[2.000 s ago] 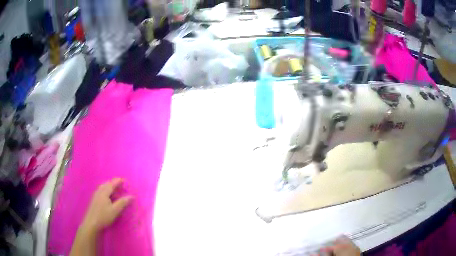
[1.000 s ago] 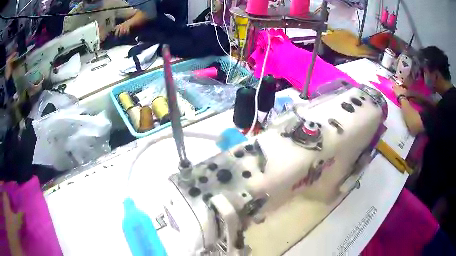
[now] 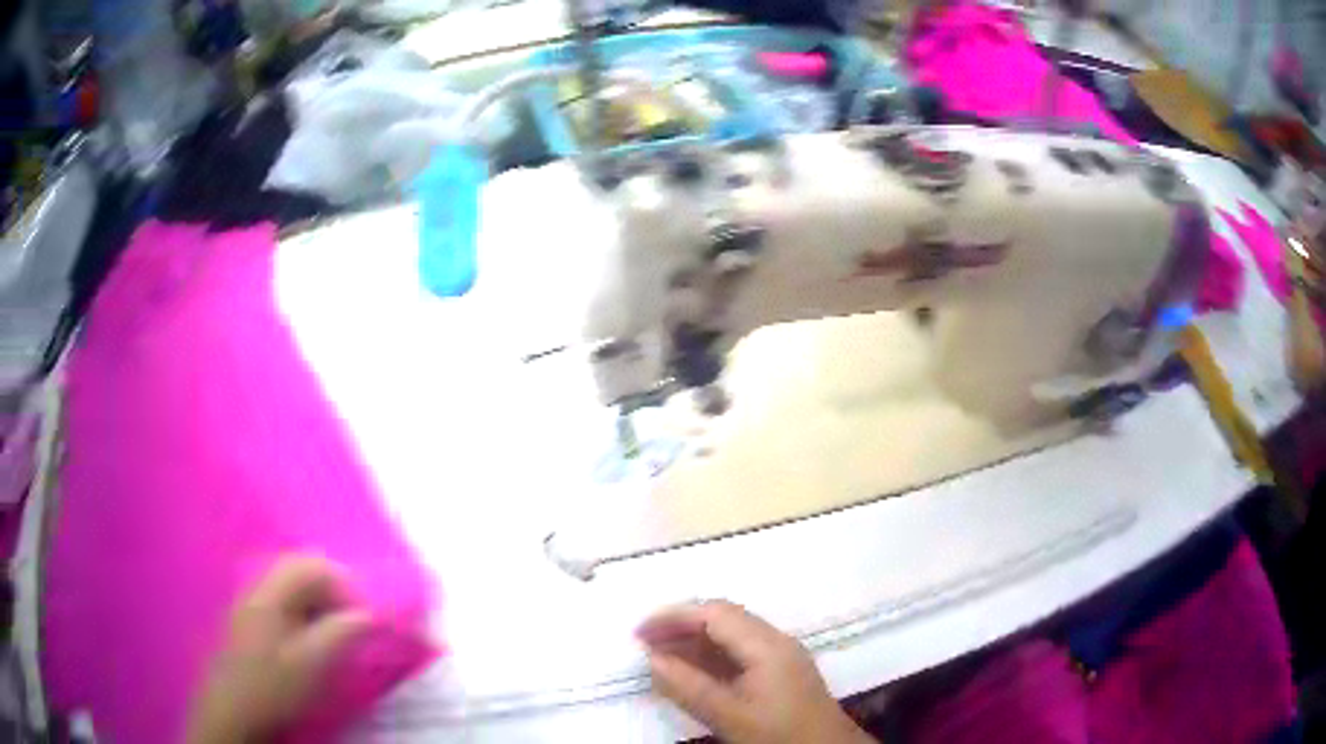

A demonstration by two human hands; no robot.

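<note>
The bright pink fabric lies flat on the left of the white machine table. My left hand is at its lower part, fingers bent, beside a darker corner. Blur hides whether it grips the cloth. My right hand is over the table's front edge, right of the fabric, with thumb and fingers apart and nothing visible in it. The cream sewing machine stands beyond my right hand. Its needle area is blurred.
A bright blue paddle shape hangs left of the machine head. A light-blue tray and clear plastic bag are behind. More pink cloth lies below the front edge at right.
The view swung right across the machine, then back down-left to the pink fabric. My right hand, largely cut off two seconds ago, now shows over the front edge.
</note>
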